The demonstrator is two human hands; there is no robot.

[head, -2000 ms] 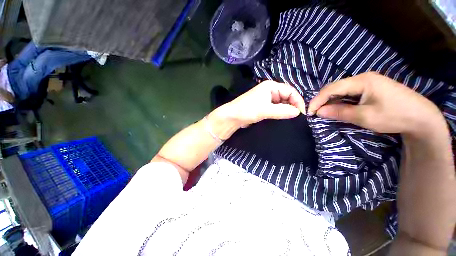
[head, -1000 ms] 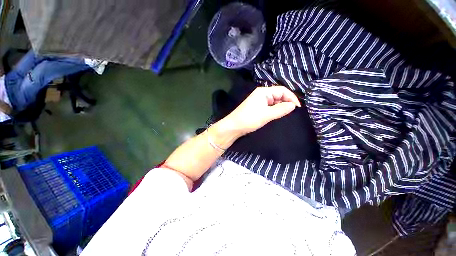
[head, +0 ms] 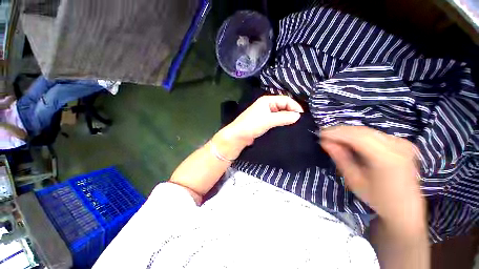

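The navy-black garment with thin white stripes (head: 362,86) lies bunched over the lap. A plain black fabric area (head: 283,144) shows inside it, with a striped band along its lower edge. My left hand (head: 270,116) has thumb and forefinger pinched at the black area's upper edge, beside the striped folds. My right hand (head: 367,163) is blurred, over the garment to the right of the left fingertips and apart from them. Its fingers are drawn together, with a thin pale glint, a needle (head: 314,132), at their tips. No thread can be made out.
A clear-grey round bin (head: 244,44) with scraps stands beyond the garment. A grey fabric-sided bin with a blue edge (head: 121,39) is at the upper left. Blue plastic crates (head: 94,207) stand on the green floor at the lower left. A seated person's jeans (head: 58,100) show at far left.
My right hand was at the left fingertips, went out of view, and is now back over the garment, lower right of them. My left hand keeps its pinch, slightly further left in the picture.
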